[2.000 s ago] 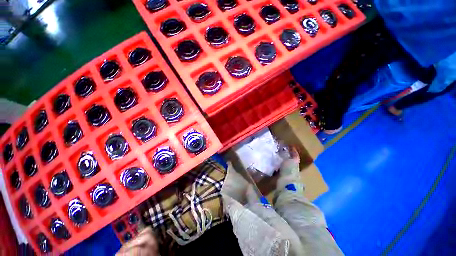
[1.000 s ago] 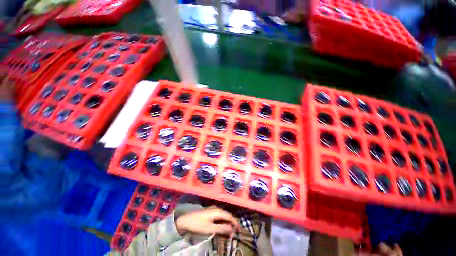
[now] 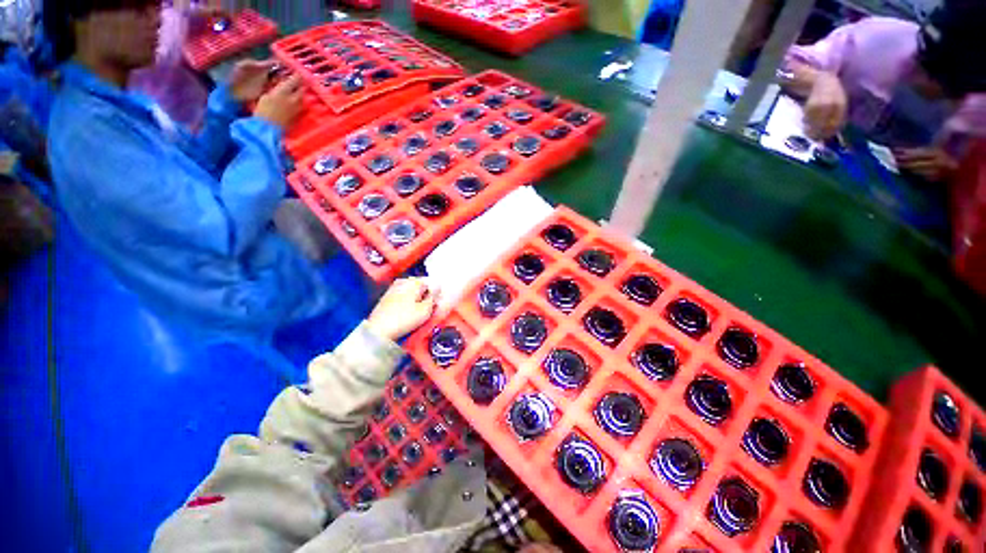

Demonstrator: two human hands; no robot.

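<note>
A red tray with rows of square pockets lies in front of me, a glossy black round unit in each visible pocket. White paper lies flat along its left edge, between it and the neighbouring tray. My left hand is at the tray's left edge, its curled fingers touching the paper's near end. Whether they pinch the paper or tray cannot be told. My right hand is not clearly visible.
A filled red tray is beyond the paper, another at the right edge. A lower filled tray is below the bench. A white post rises from the green bench. A person in blue works at left, people in pink opposite.
The view has turned left. My left hand has moved from in front of my lap to the paper at the tray's left edge. The box at the right has left the view.
</note>
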